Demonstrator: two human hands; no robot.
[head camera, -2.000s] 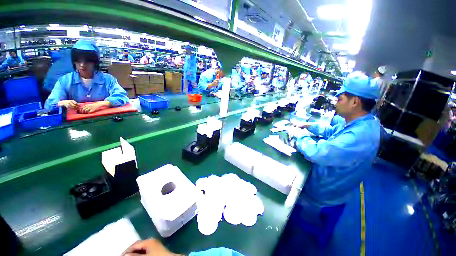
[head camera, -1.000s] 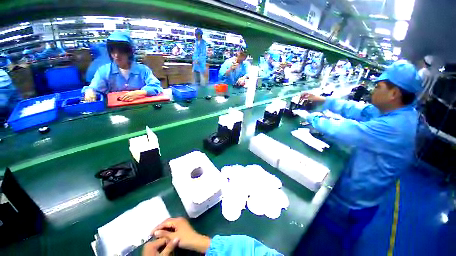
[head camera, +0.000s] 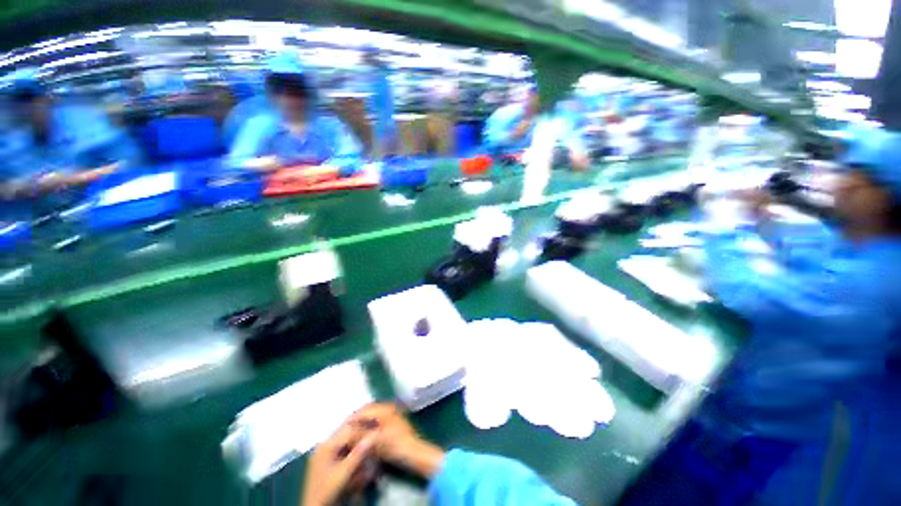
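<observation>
The view is blurred. My left hand (head camera: 333, 468) and my right hand (head camera: 400, 440) meet at the bottom centre, fingers bent and touching. Something small and dark shows between them, too blurred to name; whether they grip it is unclear. A white bag or sheet stack (head camera: 296, 415) lies on the green bench just beyond and left of my hands. A white insert stack (head camera: 420, 346) with a dark round hole stands beyond my right hand. White round pads (head camera: 533, 376) lie in an overlapping pile to its right.
Open black gift boxes (head camera: 296, 331) stand along the line, another (head camera: 64, 380) at far left. A long white insert row (head camera: 617, 321) lies right of centre. A person in blue (head camera: 810, 296) is close on the right. Blue bins (head camera: 138, 198) and a red mat (head camera: 321, 180) are opposite.
The view has swung left, so the bench items appear further right. My left hand, out of view two seconds ago, came in beside my right. Both hands stay together near the white stack.
</observation>
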